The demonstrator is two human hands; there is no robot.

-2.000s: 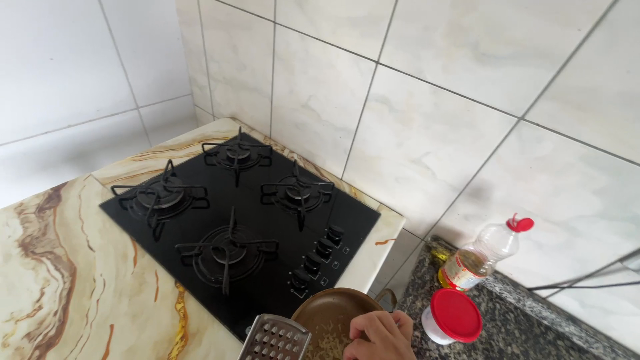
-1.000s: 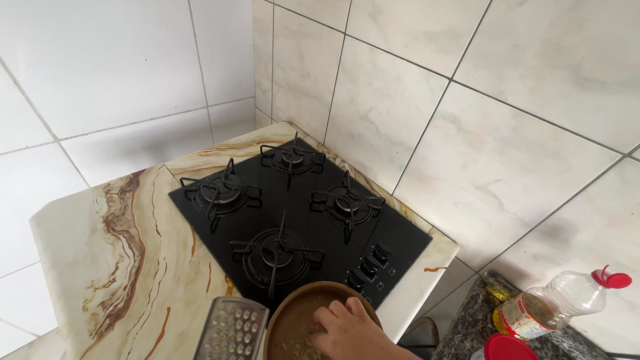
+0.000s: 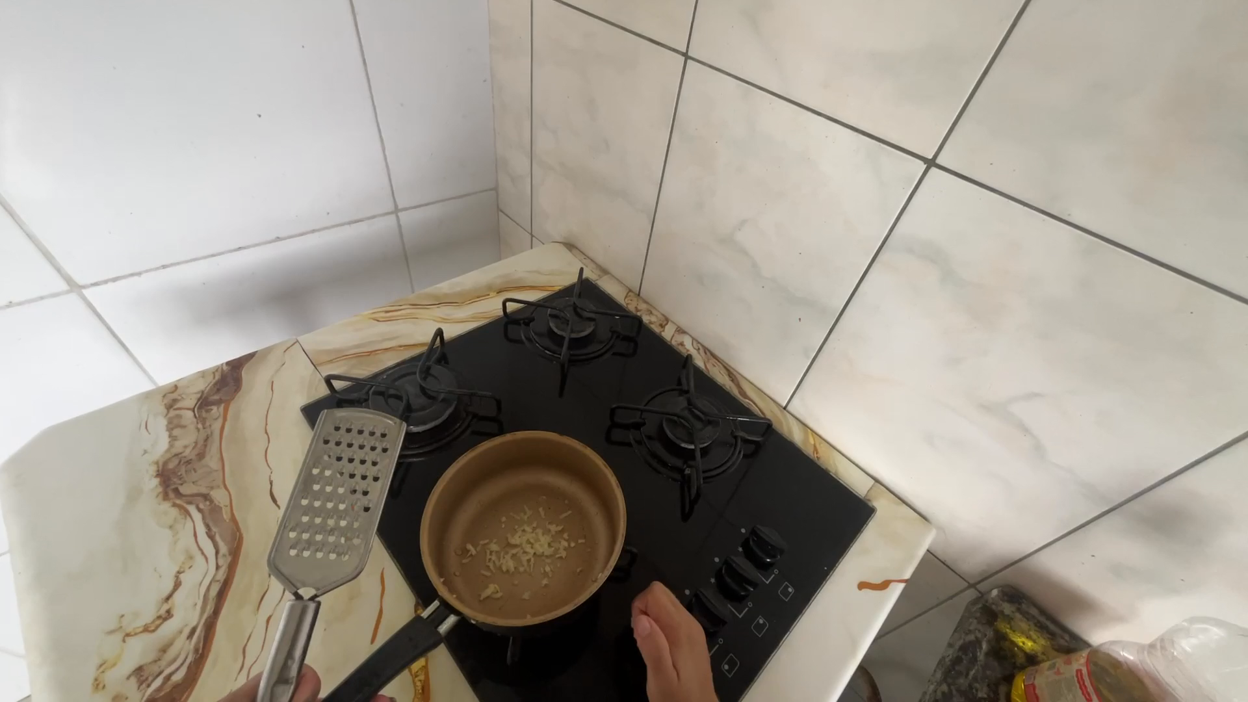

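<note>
My left hand (image 3: 304, 682), at the bottom edge, is closed on the metal handle of a flat hand grater (image 3: 336, 492). The black handle of a brown saucepan (image 3: 524, 450) runs down beside the same fingers; whether they grip it too is partly hidden by the frame edge. Small pale grated pieces (image 3: 526, 548) lie on the saucepan's bottom. The pan is over the front burner of a black glass gas cooktop (image 3: 780, 487). My right hand (image 3: 671, 639) is right of the pan, near the control knobs (image 3: 738, 577), fingers curled, with nothing visible in it.
Three other burners with black grates, such as the right one (image 3: 690, 429), surround the pan. A marbled countertop (image 3: 117, 507) borders the cooktop. Tiled walls (image 3: 780, 214) meet behind it. A clear plastic bottle (image 3: 1102, 673) with a label stands at the lower right, by a dark granite surface (image 3: 975, 634).
My right hand has come out of the pan and is now to its right. More of the pan and grater shows. The red lid has left the view as the view shifted.
</note>
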